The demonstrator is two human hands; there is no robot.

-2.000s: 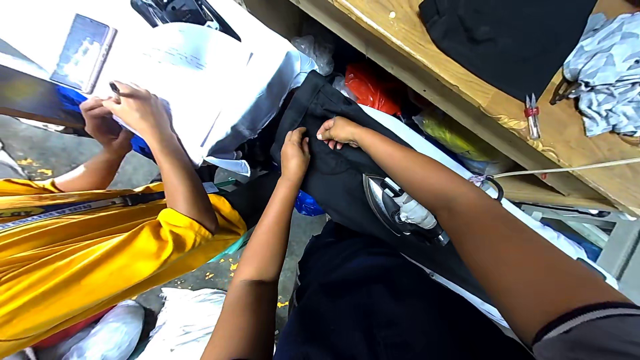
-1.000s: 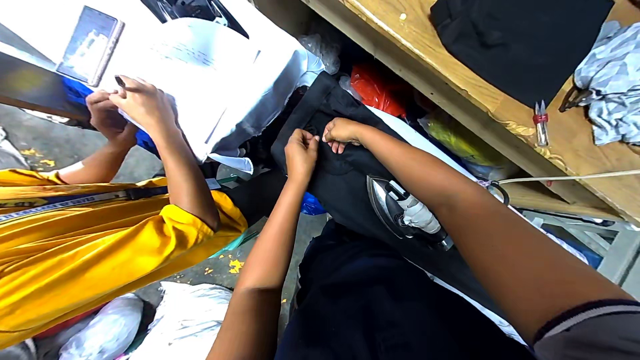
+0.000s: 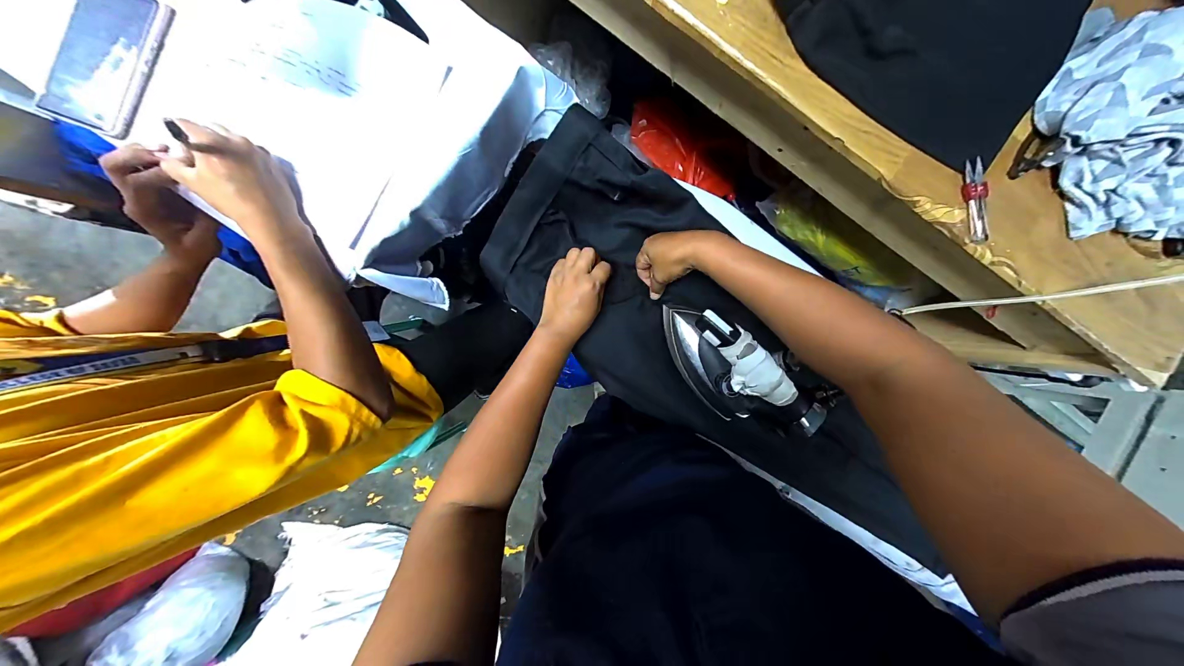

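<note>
Black trousers (image 3: 638, 351) lie along a narrow board with a white cover, their waistband (image 3: 536, 194) at its far end. My left hand (image 3: 575, 294) rests on the cloth below the waistband with curled fingers, pinching or pressing it. To its right, my right hand (image 3: 671, 262) has its fingers bent down onto the same cloth; the fingertips are partly hidden. A clothes iron (image 3: 740, 370) with a white wrapping round its handle sits on the trousers, just below my right forearm. Its metal soleplate edge shows at the left.
At the left, a person in a yellow shirt (image 3: 213, 462) holds a pen over papers (image 3: 305, 111) beside a phone (image 3: 102, 65). A wooden shelf (image 3: 786, 102) at the right holds black cloth (image 3: 934, 74), thread snips (image 3: 976, 203) and patterned fabric (image 3: 1124, 129). A pale cord (image 3: 1045, 298) crosses there.
My hands, close together before, are now farther apart and have shifted down the trousers, away from the waistband. The iron stays on the cloth.
</note>
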